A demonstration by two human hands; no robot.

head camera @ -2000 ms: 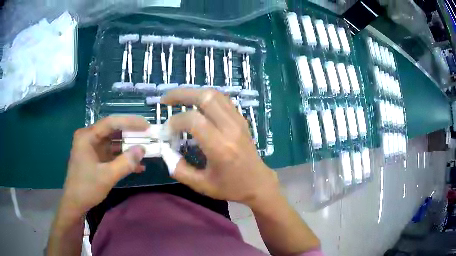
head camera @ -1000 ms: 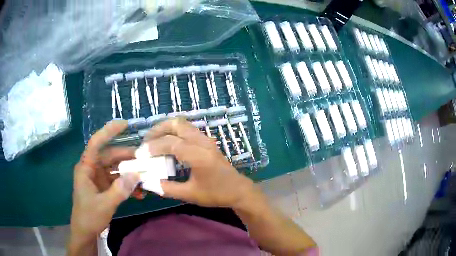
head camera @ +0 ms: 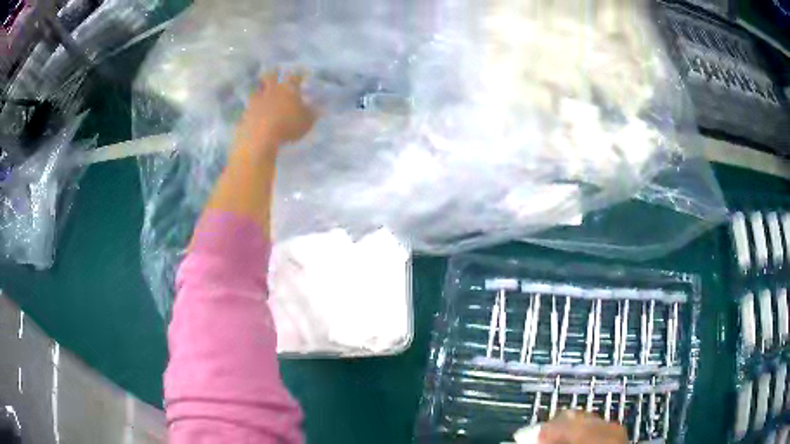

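Note:
My left hand (head camera: 281, 108) reaches out over the large clear poly bag (head camera: 372, 165); its fingers are blurred, and I cannot tell whether they touch or hold anything. My right hand (head camera: 582, 429) is cut off by the bottom edge, with a small white piece (head camera: 527, 434) at its fingertips. The parts tray (head camera: 440, 347) lies just beyond my right hand, with rows of thin shafted parts (head camera: 593, 332) with grey-white ends. A stack of white pieces (head camera: 342, 295) sits in a shallow clear container beside my left sleeve.
A finished-piece tray with white cylinders (head camera: 762, 321) is at the right edge. Greyish stacked parts trays (head camera: 723, 65) are at the back right. A small clear bag (head camera: 35, 204) lies at the left. The green bench's front edge and pale floor (head camera: 61, 373) show at lower left.
The view has swung to the left and back. My hands have parted; my left hand has moved out to the poly bag, and my right hand stays near the parts tray with a white piece.

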